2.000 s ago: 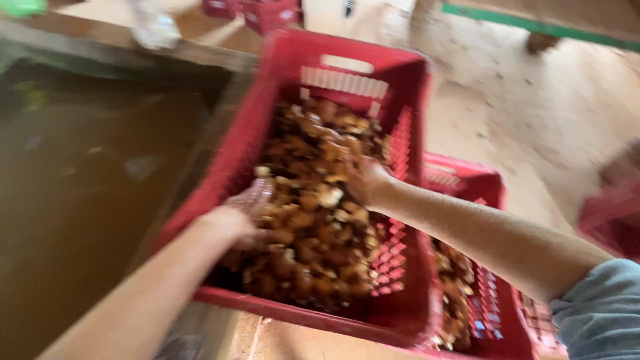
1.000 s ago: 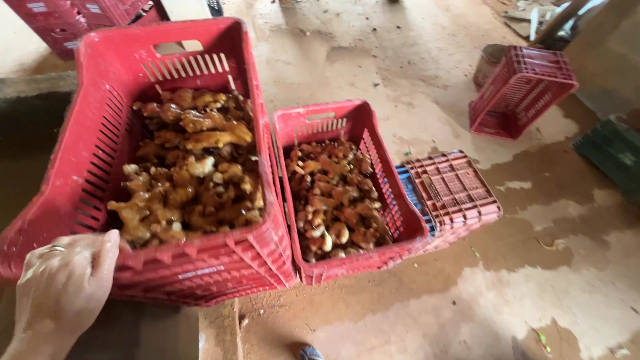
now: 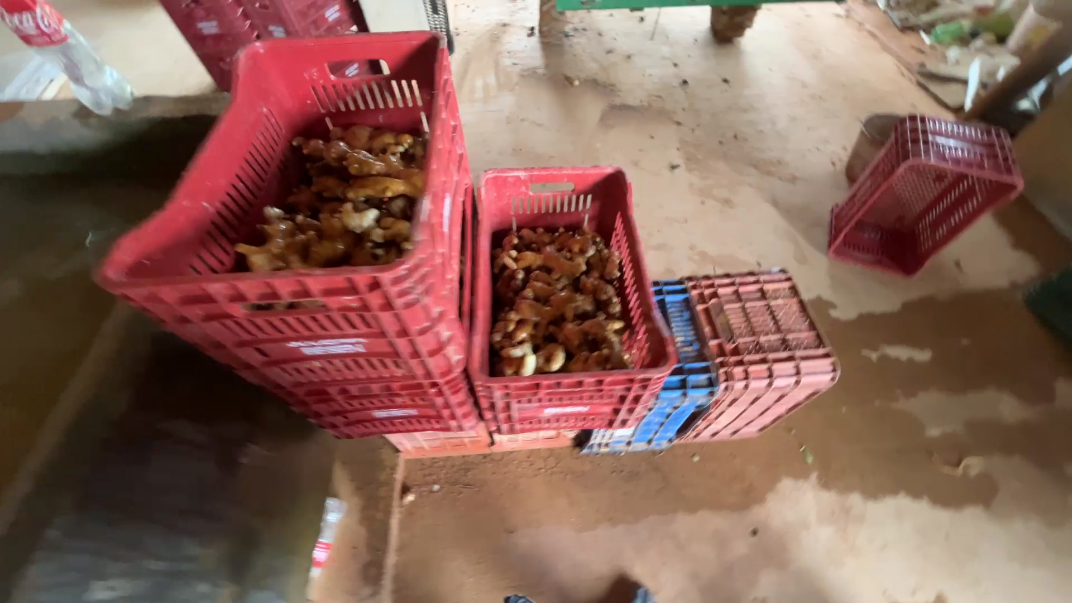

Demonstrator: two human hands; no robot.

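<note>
Neither my left hand nor my right hand shows at this moment. A red plastic crate [image 3: 335, 322] tops a stack at the left, with wet brown knobbly rhizomes [image 3: 352, 201], perhaps ginger or turmeric, lying in it. Close to its right side stands a lower red crate [image 3: 578, 394] that holds more reddish-brown rhizomes [image 3: 557, 297]. Beyond that, a blue crate [image 3: 662, 410] and a faded red crate [image 3: 762, 385] rest on their sides on the floor.
A trough of murky water [image 3: 50, 310] with a concrete rim [image 3: 180, 105] lies at the left. A clear plastic bottle [image 3: 79, 67] sits on that rim. On the wet floor [image 3: 754, 519] at the right, a tilted red crate [image 3: 930, 193] leans by a bucket [image 3: 871, 142].
Both hands were in the rhizomes of the upper crate two seconds ago. One second ago my left hand was at that crate's near rim; now both are out of view. The view has shifted.
</note>
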